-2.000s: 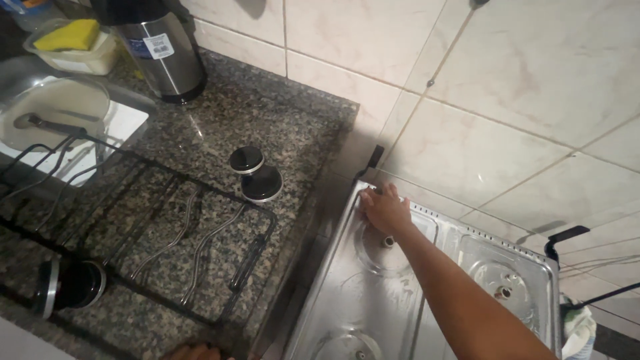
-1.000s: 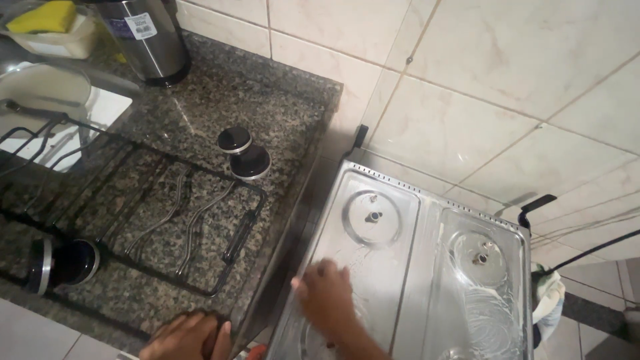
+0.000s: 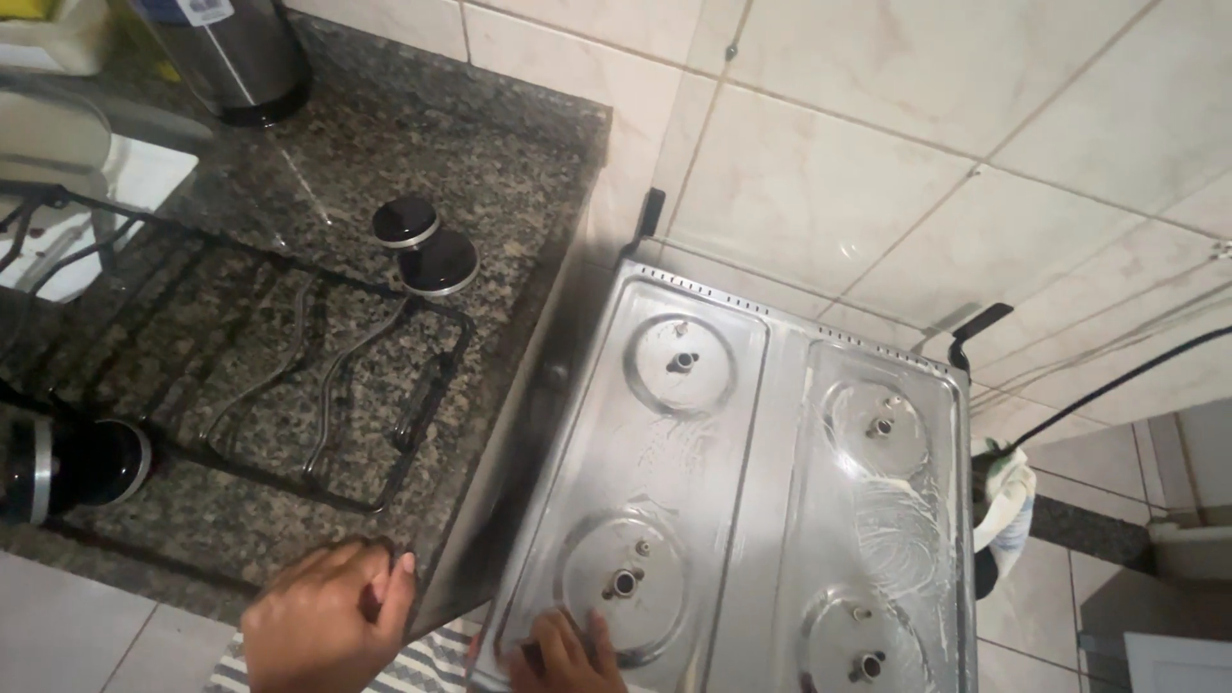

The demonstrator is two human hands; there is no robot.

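A steel gas cooktop (image 3: 760, 462) with its burner wells bare shows whitish smears, most of them on the right side. My right hand (image 3: 566, 654) touches the cooktop at its near left burner well; whether something lies under the fingers cannot be seen. My left hand (image 3: 332, 611), fingers curled, rests at the front edge of the granite counter (image 3: 520, 221) and shows nothing held. On that counter lie a black wire pan grate (image 3: 385, 481) and black burner caps (image 3: 439, 262), two near the grate's back corner and others (image 3: 96, 462) at its front left.
A steel thermos (image 3: 226, 58) stands at the back left by a sink holding a pale dish (image 3: 48, 135). Tiled wall borders the cooktop's rear, with black lid hinges (image 3: 982, 327) there. A cloth (image 3: 1003, 500) and a black cable (image 3: 1116, 385) hang at right. A striped mat (image 3: 443, 654) lies below.
My right hand has moved from the cooktop's back left corner to its near left burner well. My left hand, barely visible at first, now shows more fully at the counter's front edge.
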